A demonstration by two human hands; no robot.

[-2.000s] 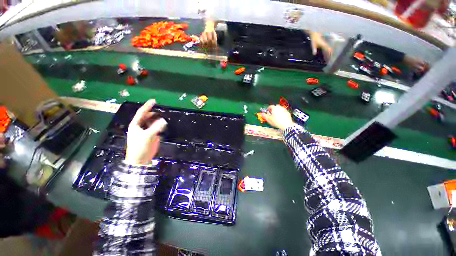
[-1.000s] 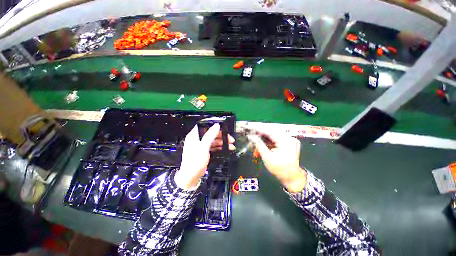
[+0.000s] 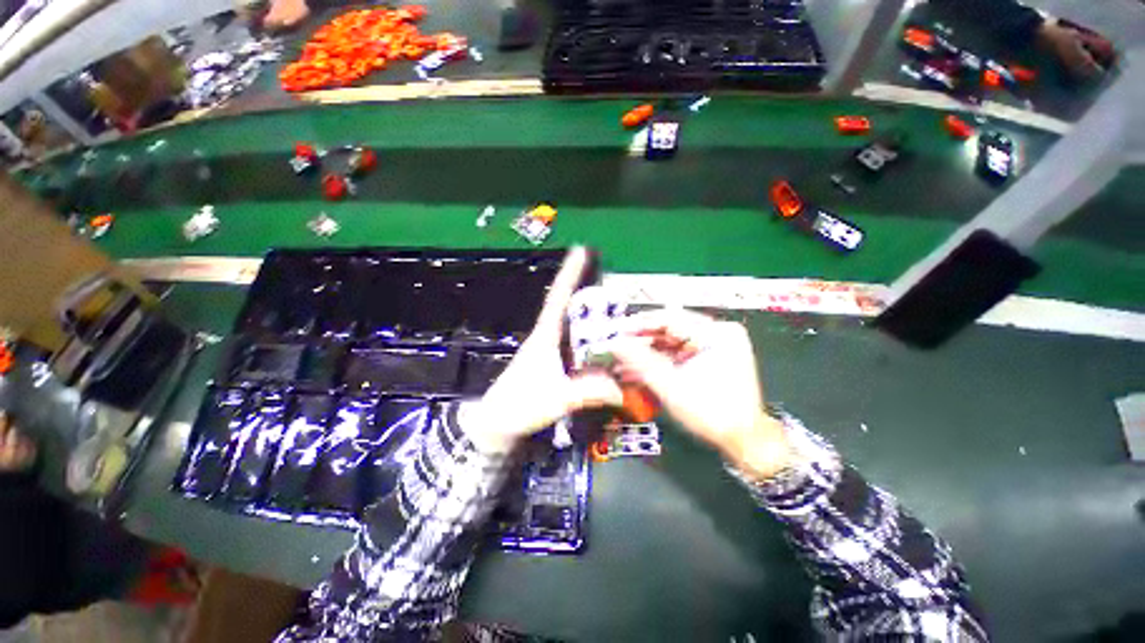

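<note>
My left hand [image 3: 534, 389] holds a black housing [image 3: 585, 270] upright over the right part of the glossy black blister tray [image 3: 414, 295]. A white insert plate [image 3: 598, 308] with dark squares shows at the housing, by my fingers. My right hand [image 3: 703, 377] is against it from the right, fingertips bent together at the plate. An orange part [image 3: 638, 401] shows below between the hands; which hand holds it I cannot tell. Another white plate [image 3: 638, 440] with an orange piece lies on the bench right of the tray. The fingertips are slightly blurred.
A green conveyor belt [image 3: 427, 195] beyond the tray carries scattered orange, white and black parts. Beyond it are an orange heap [image 3: 364, 50] and stacked black trays [image 3: 684, 50]. A grey post with a black rectangular piece [image 3: 957, 289] stands right. Other people's hands show at the edges.
Both hands have come together over the tray's right side; the right hand was at the belt. The housing now has the white plate at it. Belt parts have shifted slightly in view.
</note>
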